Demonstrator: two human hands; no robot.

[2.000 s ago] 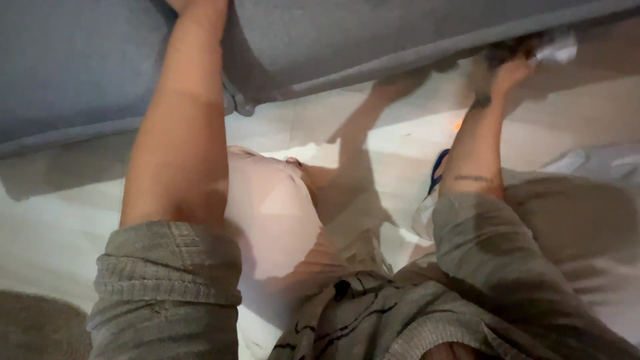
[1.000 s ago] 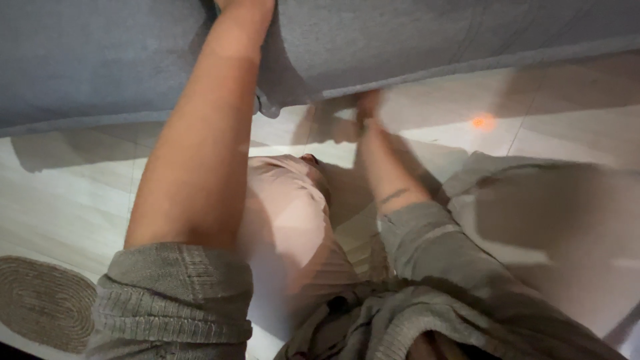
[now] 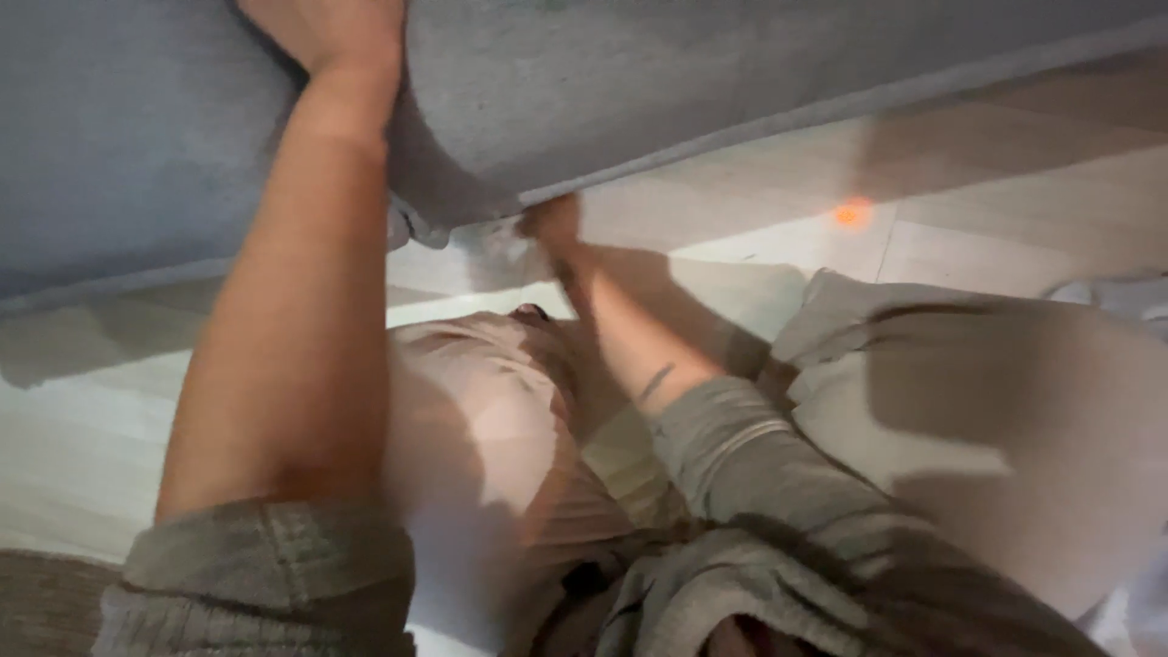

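My left hand (image 3: 333,32) lies at the top left against the grey upholstered furniture (image 3: 639,82), its fingers cut off by the frame's upper edge. Near the lower edge of that furniture, close to the floor, is my right hand (image 3: 552,221), blurred and partly hidden by the fabric edge. A pale, blurred patch shows beside its fingers; whether the hand holds anything cannot be made out. A bunched fold of grey fabric (image 3: 422,228) hangs between the two arms.
Light wood-look flooring (image 3: 985,228) runs under the furniture, with a small orange light spot (image 3: 851,213) on it. My legs in light trousers (image 3: 474,401) are bent below. A brown woven mat (image 3: 50,602) lies at the lower left.
My right hand was far to the right under the furniture edge, with a whitish thing by it; it has moved left, near the fabric fold. My left hand stays on the furniture.
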